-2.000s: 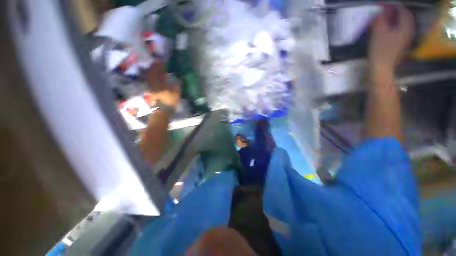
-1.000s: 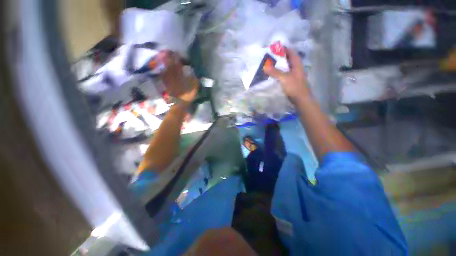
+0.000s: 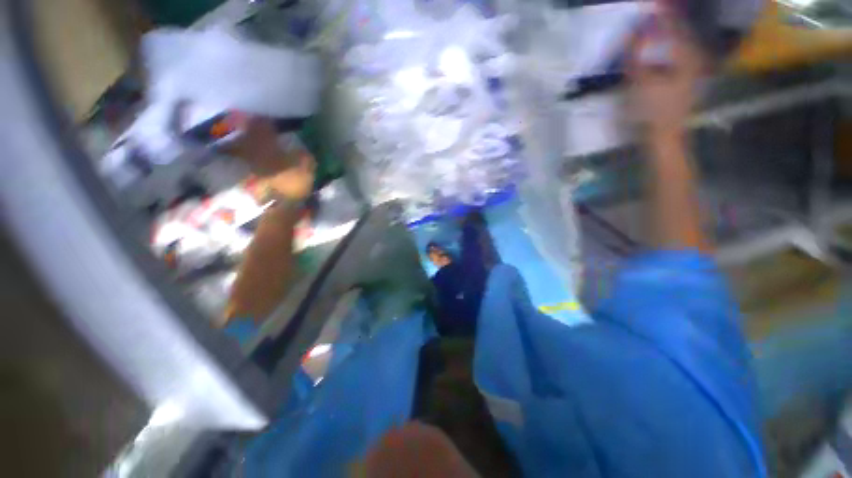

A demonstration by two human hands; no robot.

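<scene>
The picture is blurred. Printed cartons [image 3: 201, 224], white with red and dark marks, lie piled at the left. My left hand [image 3: 262, 154] is over the upper part of the pile, against a white and dark carton with an orange mark [image 3: 222, 127]; whether it grips it is unclear. My right hand [image 3: 665, 65] is stretched out at the upper right over the black conveyor. A white piece [image 3: 598, 37] shows just left of it. Blur hides the fingers and anything in them.
A heap of white scrap [image 3: 434, 112] with a blue edge lies between the pile and the conveyor. A large white sheet-like piece [image 3: 238, 75] lies above my left hand. A grey metal rail [image 3: 121, 289] curves along the left. An orange-yellow guard [image 3: 785, 42] is at the upper right.
My right hand has moved from over the scrap heap, where it held a carton, up and right to the conveyor. My left hand stays at the pile; the view has shifted.
</scene>
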